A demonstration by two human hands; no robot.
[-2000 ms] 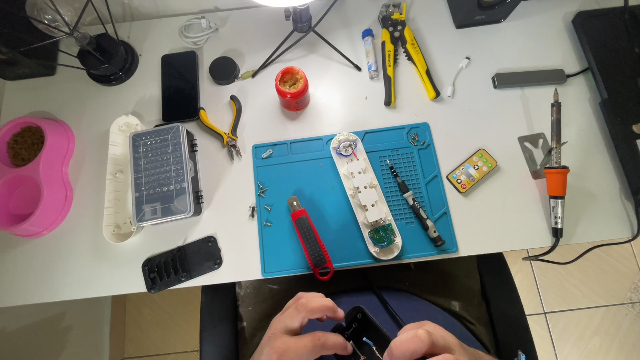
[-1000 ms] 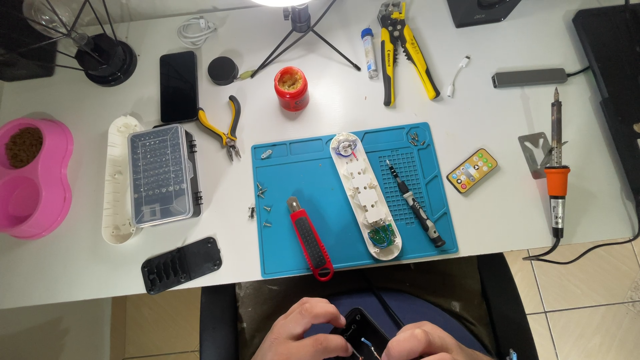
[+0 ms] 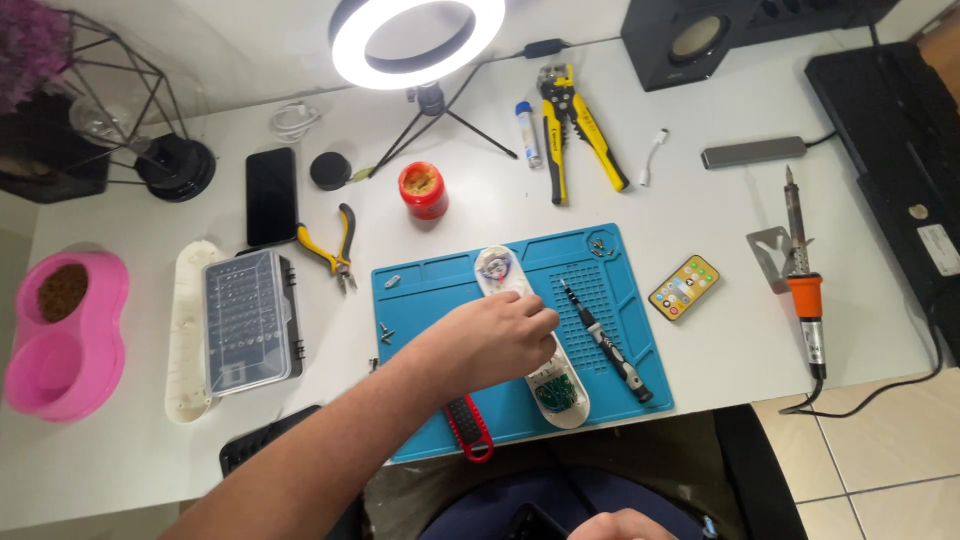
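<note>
My left hand point(image 3: 499, 337) reaches over the middle of a long white plastic housing point(image 3: 576, 417) on the blue work mat point(image 3: 645, 352); its fingers are bent and what lies under them is hidden. A green circuit board point(image 3: 556, 391) sits in the housing's near end. My right hand point(image 3: 622, 526) shows only partly at the bottom edge, beside a black plastic case point(image 3: 534, 523) over the lap; its fingertips are out of view. A precision screwdriver point(image 3: 609, 349) lies right of the housing. A red utility knife point(image 3: 469, 429) lies partly under my left forearm.
Yellow-black pliers point(image 3: 339, 255), a clear-lidded box point(image 3: 251, 322) and a black cover point(image 3: 247, 454) are on the left. Wire strippers point(image 3: 577, 127) and a red jar point(image 3: 424, 191) stand or lie behind the mat. A soldering iron point(image 3: 806, 296) lies right, near a small remote point(image 3: 684, 288).
My left hand has moved from the black case over the lap up to the white housing on the mat. The view has shifted, showing more of the ring light and the desk's back.
</note>
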